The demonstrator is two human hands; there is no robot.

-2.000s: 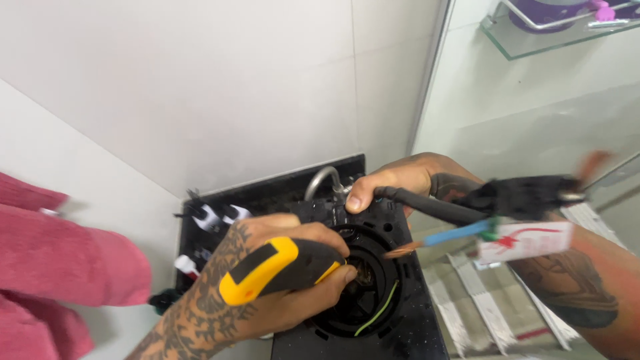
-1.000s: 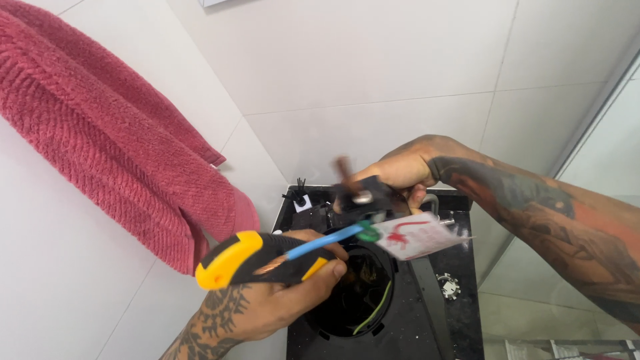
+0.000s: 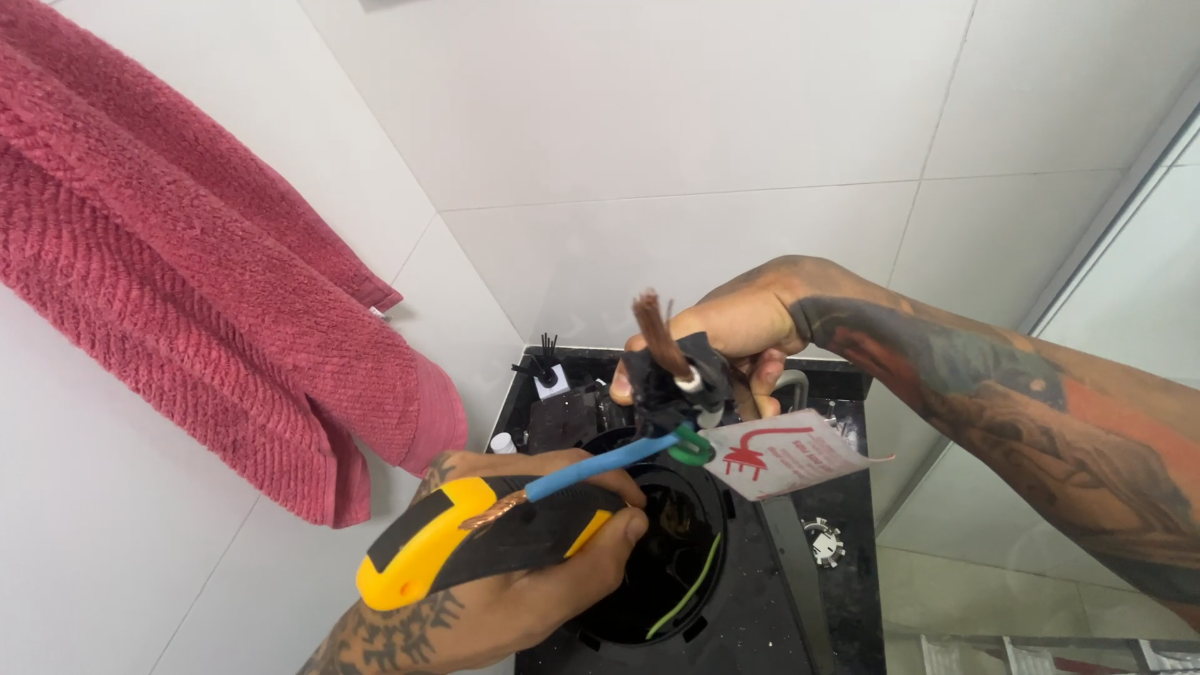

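My left hand [image 3: 562,581] is closed around a yellow and black tool handle [image 3: 487,539]; the tool's tip is hidden. Above and to the right, my right hand [image 3: 741,323] grips a black part whose shape is mostly hidden. In front of it hangs a black-taped cable end [image 3: 680,389] with bare copper strands [image 3: 661,333]. A blue wire [image 3: 605,464] with a stripped copper end crosses over the tool handle. A white tag [image 3: 778,455] with a red plug drawing hangs by a green loop. Below is a round black housing [image 3: 717,600] with a green-yellow wire [image 3: 689,595] inside.
The housing lies on a black countertop [image 3: 853,609] against tiled walls. A reed diffuser [image 3: 551,380] and a white cap [image 3: 502,442] stand at the back left. A toothed metal disc [image 3: 825,544] lies at right. Pink towels [image 3: 216,253] hang at left; a glass panel is at right.
The view has swung, bringing more of the towels in. My right hand has lifted from the housing's edge seen two seconds ago. My left hand still holds the tool.
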